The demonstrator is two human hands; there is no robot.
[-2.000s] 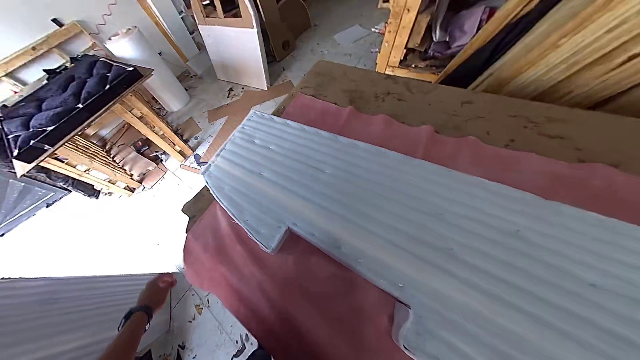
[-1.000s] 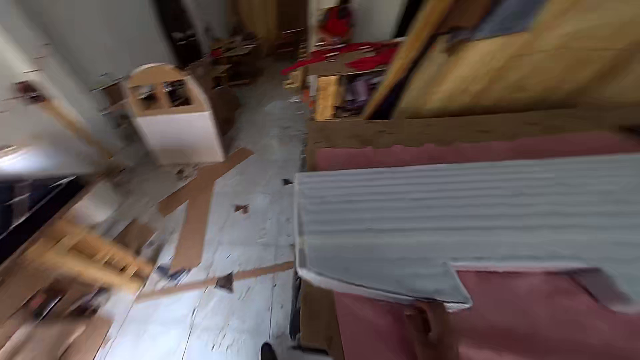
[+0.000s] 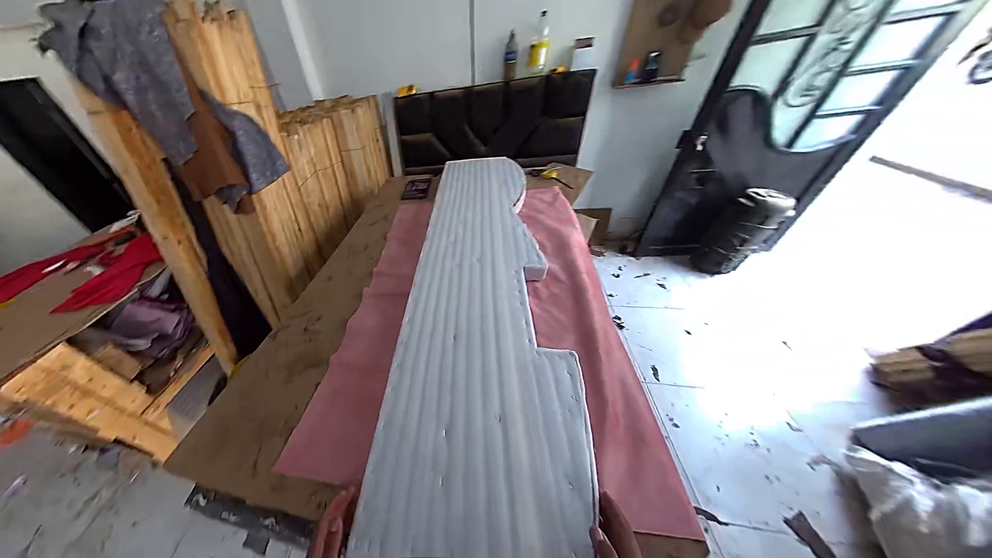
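A long panel covered in grey-white ribbed padding (image 3: 473, 349), with stepped cut-outs and a rounded far end on its right side, lies on pink fabric (image 3: 573, 310). The fabric is spread over a brown worktable (image 3: 287, 387). At the panel's near end, my left hand (image 3: 335, 525) is against its left edge and my right hand (image 3: 616, 528) against its right edge. Both hands are partly cut off by the frame's bottom, and the finger undersides are hidden.
Bundled wooden strips (image 3: 333, 155) lean left of the table. A dark tufted headboard (image 3: 492, 120) stands behind it, near a yellow-handled tool (image 3: 552, 175). A black wrapped roll (image 3: 744, 229) is by the door; a grey padded piece (image 3: 930, 438) lies at right.
The view has swung strongly around to look along the table. My left hand, earlier at another ribbed panel on the left, is now at this panel's near end, with my right hand opposite.
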